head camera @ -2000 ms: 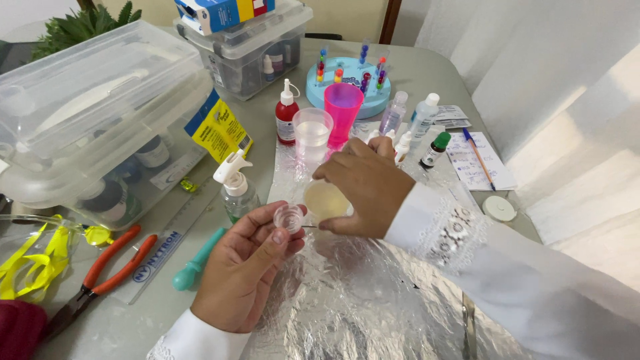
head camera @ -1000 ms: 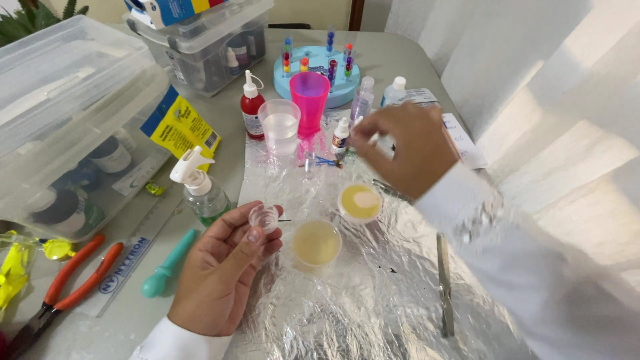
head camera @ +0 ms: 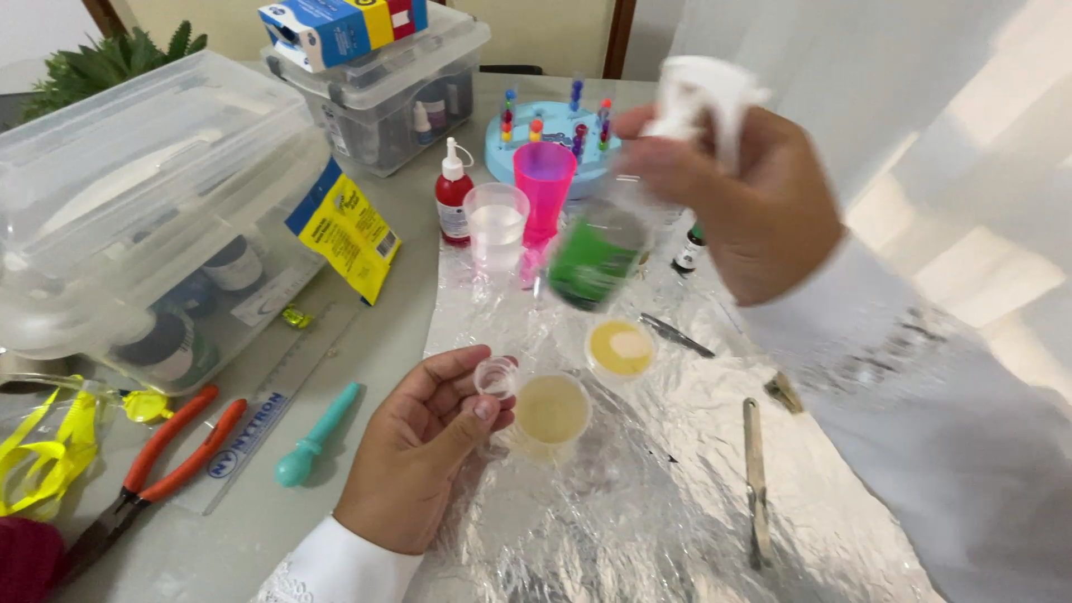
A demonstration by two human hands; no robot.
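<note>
My left hand (head camera: 427, 440) holds a small clear plastic cup (head camera: 496, 378) between thumb and fingers, beside a plastic cup of cloudy pale yellow liquid (head camera: 553, 409). Up at the right, blurred, my right hand (head camera: 737, 184) grips a spray bottle (head camera: 599, 251) by its white trigger head; green liquid shows inside, and the bottle is tilted. Below the bottle, a second cup (head camera: 621, 348) contains yellow material with a pale patch. Behind it stand a pink cup (head camera: 544, 184), a clear cup of clear liquid (head camera: 497, 226) and a red bottle with a white nozzle (head camera: 454, 197).
Foil (head camera: 670, 519) covers part of the table, bearing a metal tool (head camera: 756, 486) and dark tweezers (head camera: 677, 335). Orange-handled pliers (head camera: 176, 444), a clear ruler (head camera: 251, 427) and a teal dropper (head camera: 318, 435) lie left. Plastic storage boxes (head camera: 151, 218), a yellow packet (head camera: 347, 230) and a blue bead stand (head camera: 511, 159) stand beyond.
The spray bottle stood on the table by my left hand; my right hand now holds it raised. Two seconds ago my right hand held the pale yellow cup, which now stands on the foil.
</note>
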